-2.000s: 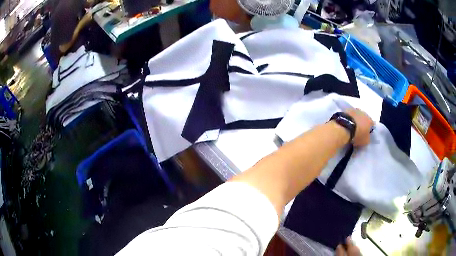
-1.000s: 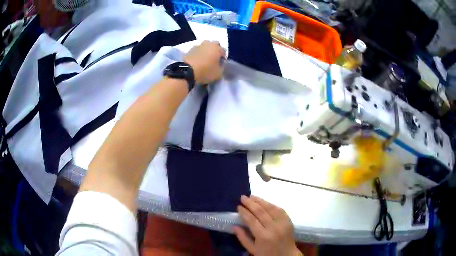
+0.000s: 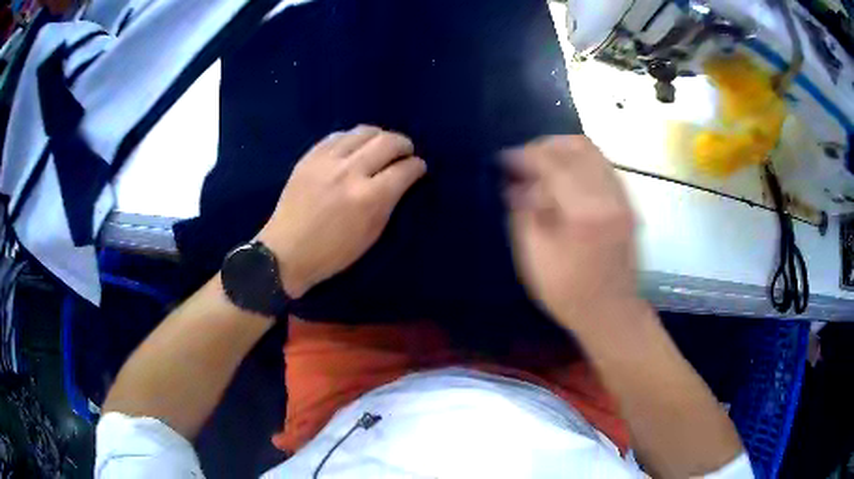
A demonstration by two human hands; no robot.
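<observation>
A large garment panel (image 3: pixel 440 84) lies with its dark navy face up over the table edge and partly over my lap. My left hand (image 3: pixel 351 201), with a black watch on the wrist, rests on the panel left of its middle, fingers bent. My right hand (image 3: pixel 566 201) is motion-blurred over the panel's right part, with thumb and fingers close together. Whether the right fingers hold the cloth or something small cannot be told.
White-and-dark cut pieces (image 3: pixel 84 122) hang at the left table edge. The sewing machine head (image 3: pixel 646 33) is at top right, with a yellow fluffy bundle (image 3: pixel 740 117) beside it. Black scissors (image 3: pixel 788 253) lie at the right near the table edge (image 3: pixel 712 295). Blue baskets (image 3: pixel 768 393) show below.
The panel now lies dark side up and nearer my body, covering the table centre. My left hand has come back from the far side. My right hand has moved from the table edge onto the panel.
</observation>
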